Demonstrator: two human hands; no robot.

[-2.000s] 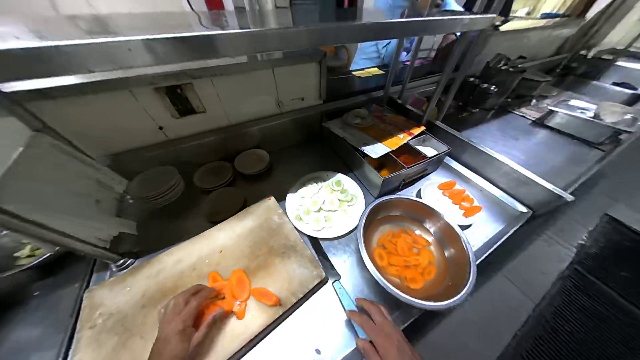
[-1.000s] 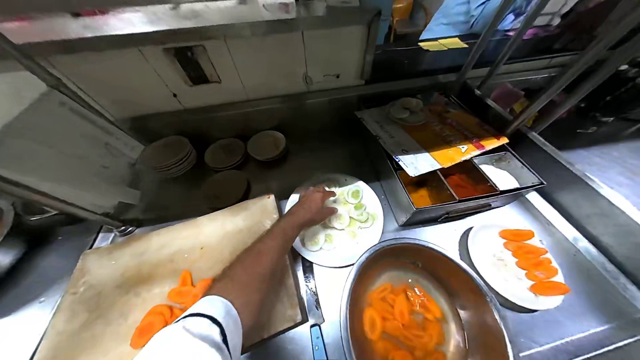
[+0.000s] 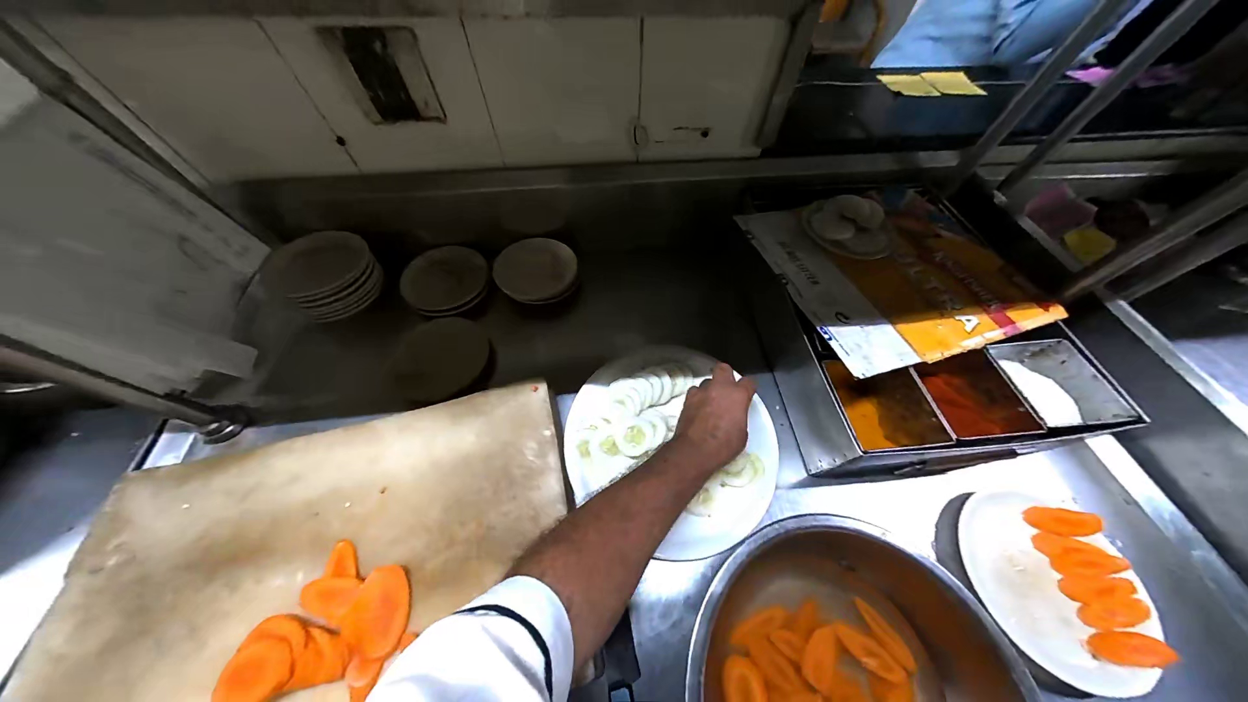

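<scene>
My left hand [image 3: 717, 414] reaches over the right side of a round white plate [image 3: 671, 544], its curled fingers at pale, cucumber-like slices [image 3: 639, 434]. Whether a slice is between the fingers is hidden. My right hand is out of view. Orange carrot slices [image 3: 375, 609] lie on the worn cutting board [image 3: 439, 468] to the left, partly behind my white sleeve. More carrot slices [image 3: 819, 653] sit in a metal bowl [image 3: 975, 624] at the bottom. An oval white plate [image 3: 1024, 609] on the right carries a row of carrot slices [image 3: 1092, 585].
Stacked plates [image 3: 327, 273] stand at the back left. Right of the round plate, a metal spice box [image 3: 809, 429] has compartments of colored powders and a white substance; a printed orange-and-white packet [image 3: 907, 283] lies across it. Metal rails rise at both sides. A person's blue clothing shows behind.
Two seconds ago my left hand was at the carrots on the board and my right hand by the knife. My left hand moved to the round plate, then to its right side; the view has moved closer.
</scene>
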